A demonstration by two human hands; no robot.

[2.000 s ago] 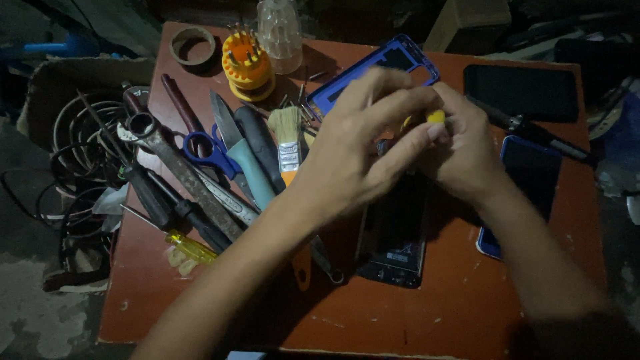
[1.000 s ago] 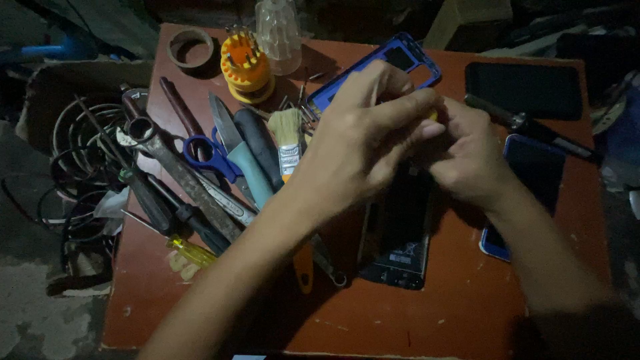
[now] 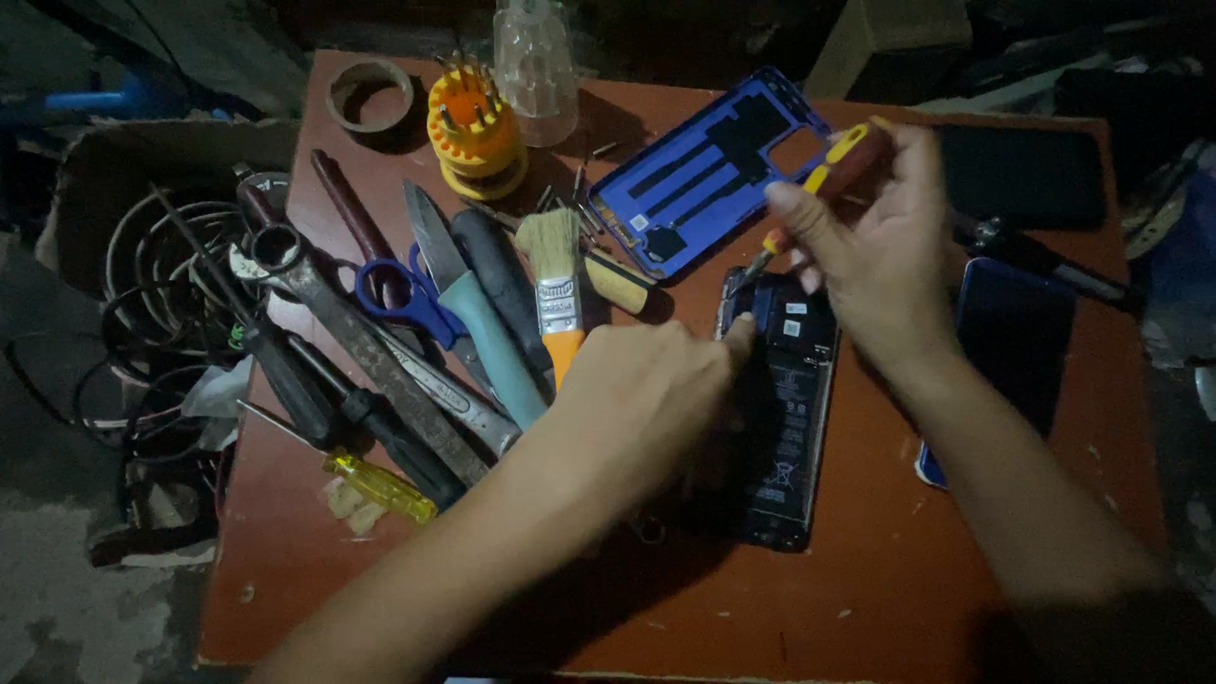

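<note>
My right hand grips a small screwdriver with a red and yellow handle, its tip pointing down at the upper left corner of an opened smartphone. The phone lies on the red-brown table with its battery and inner parts exposed. My left hand rests over the phone's left side, index fingertip touching near that corner; whether its curled fingers hold anything is hidden. Behind the phone lies a blue phone back cover, inner side up.
Left of my hands lie a paintbrush, a knife, blue-handled scissors, wrenches and several screwdrivers. A yellow bit holder and tape roll stand behind. Two more phones lie at right.
My hands, together above the phone before, have come apart. My left hand has moved down to the phone's upper part, and the screwdriver in my right hand now shows plainly.
</note>
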